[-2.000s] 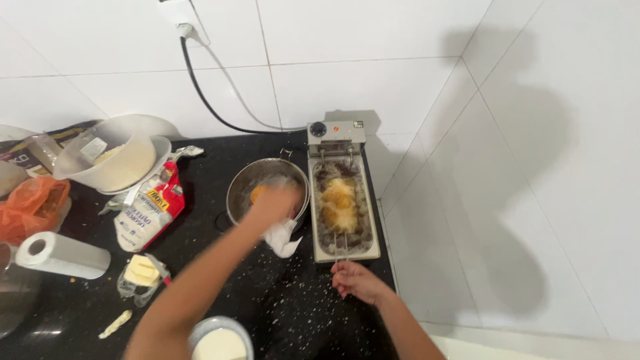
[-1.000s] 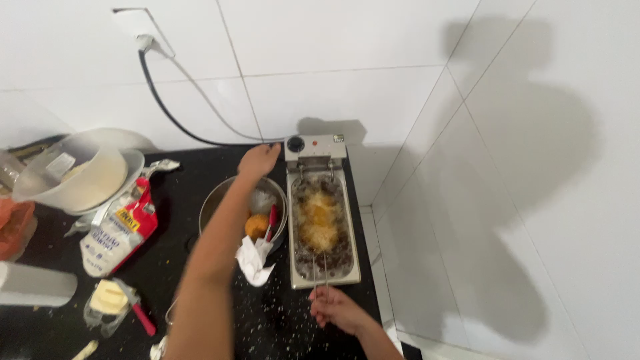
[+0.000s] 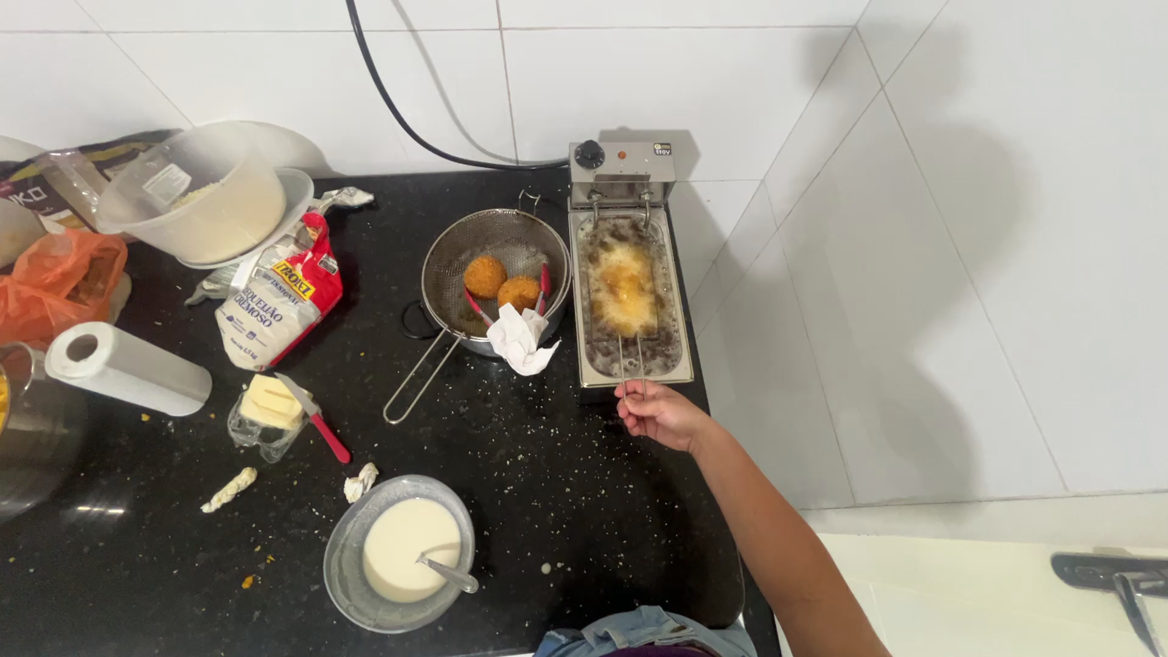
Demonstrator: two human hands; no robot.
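Note:
My right hand (image 3: 659,412) is closed on the wire handle (image 3: 631,358) of a skimmer or basket whose far end lies in the bubbling oil of a steel electric fryer (image 3: 683,351). Golden food (image 3: 625,287) fries there under foam. My left hand is out of view. Left of the fryer, a wire mesh strainer (image 3: 447,239) rests on a pot and holds two browned breaded balls (image 3: 484,276), red-handled tongs or similar utensils (image 3: 545,278) and a crumpled white paper (image 3: 522,342) at its near rim.
A bowl of white batter (image 3: 339,570) with a spoon (image 3: 449,573) stands near the front edge. Butter (image 3: 272,401) with a red-handled knife (image 3: 327,436), a paper towel roll (image 3: 137,374), a requeijão bag (image 3: 274,315) and a plastic bowl (image 3: 205,205) are on the left. A black cord (image 3: 392,105) runs behind.
My left hand, over the strainer at first and then near the fryer's back left corner, has gone out of view. My right hand stays at the wire handle. The view has shifted.

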